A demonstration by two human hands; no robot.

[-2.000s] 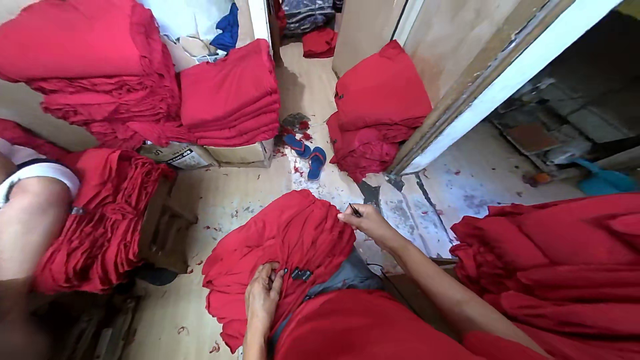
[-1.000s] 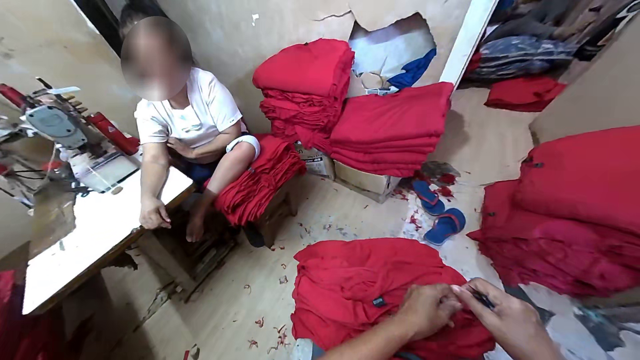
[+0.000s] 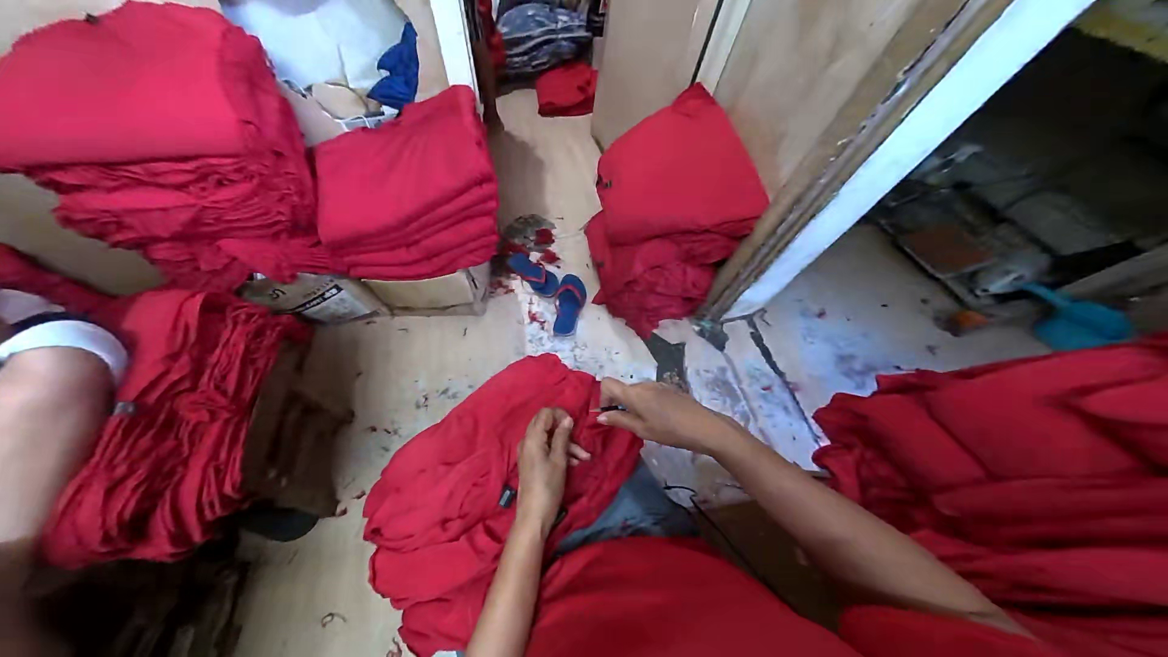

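A heap of red fabric garments [image 3: 456, 484] lies across my lap, over blue-grey trousers [image 3: 639, 506]. My left hand [image 3: 545, 456] rests on the heap with its fingers bent near its far right part; whether it pinches cloth cannot be told. Just to the right, my right hand [image 3: 652, 411] is closed on a small dark tool [image 3: 610, 409], whose kind is too small to tell. A fine red strand seems to run near the tool. A small dark label [image 3: 507, 496] shows on the cloth to the left of my left wrist.
Folded red stacks [image 3: 406, 182] sit on cardboard boxes [image 3: 424, 294] at the back left. More red cloth leans by the doorframe [image 3: 821, 182] and lies at the right [image 3: 1022, 456]. Blue flip-flops [image 3: 569, 304] lie on the floor ahead. A seated person's leg [image 3: 50, 420] is at the left.
The view has swung right and down since one second ago, when the seated person and sewing machine were in sight. My hands were close together then; now a small gap separates them.
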